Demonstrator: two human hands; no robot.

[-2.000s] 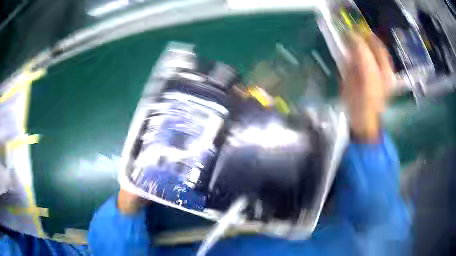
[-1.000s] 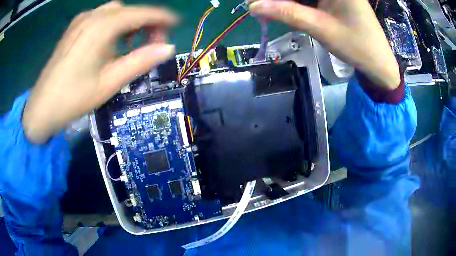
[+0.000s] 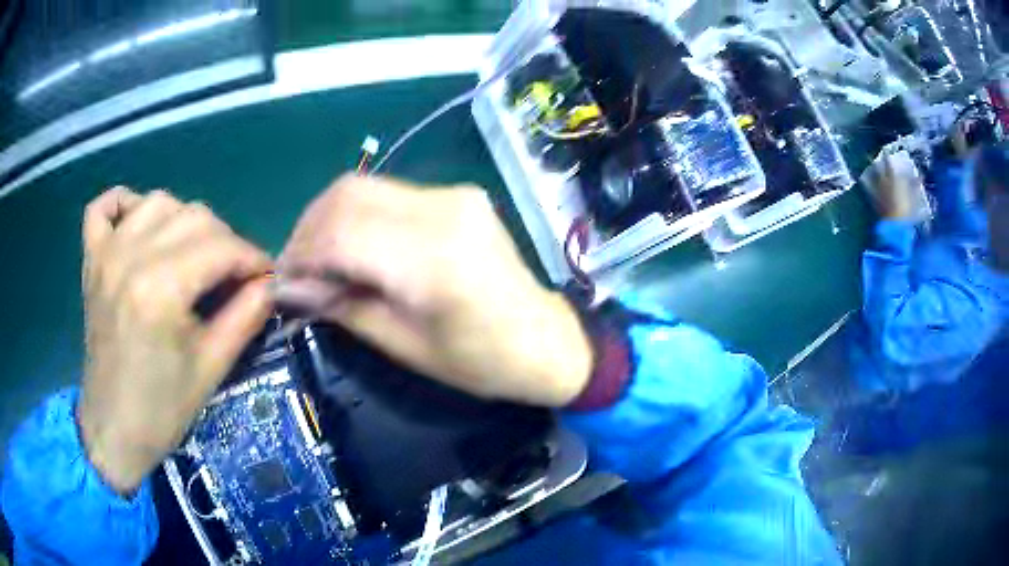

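My left hand (image 3: 166,321) and my right hand (image 3: 426,287) meet above the top edge of the blue main board (image 3: 266,470). Their fingertips pinch thin wires, mostly hidden by the fingers. A small white connector (image 3: 370,145) on coloured wires sticks up behind my right hand. The board lies in the light housing (image 3: 559,470), beside the glossy black inner cover (image 3: 404,459). A white flat ribbon cable (image 3: 433,520) hangs from the cover at the bottom. Two short thin wires show at the board's left edge.
Two more opened units (image 3: 653,144) stand at the upper right on the green surface (image 3: 432,133). Another person in a blue sleeve (image 3: 913,299) works at the far right. A white rail (image 3: 376,61) curves along the back.
My hands have come together above the board's top edge and now pinch wires. The view has shifted, so the unit sits lower and further left, and more opened units show at upper right.
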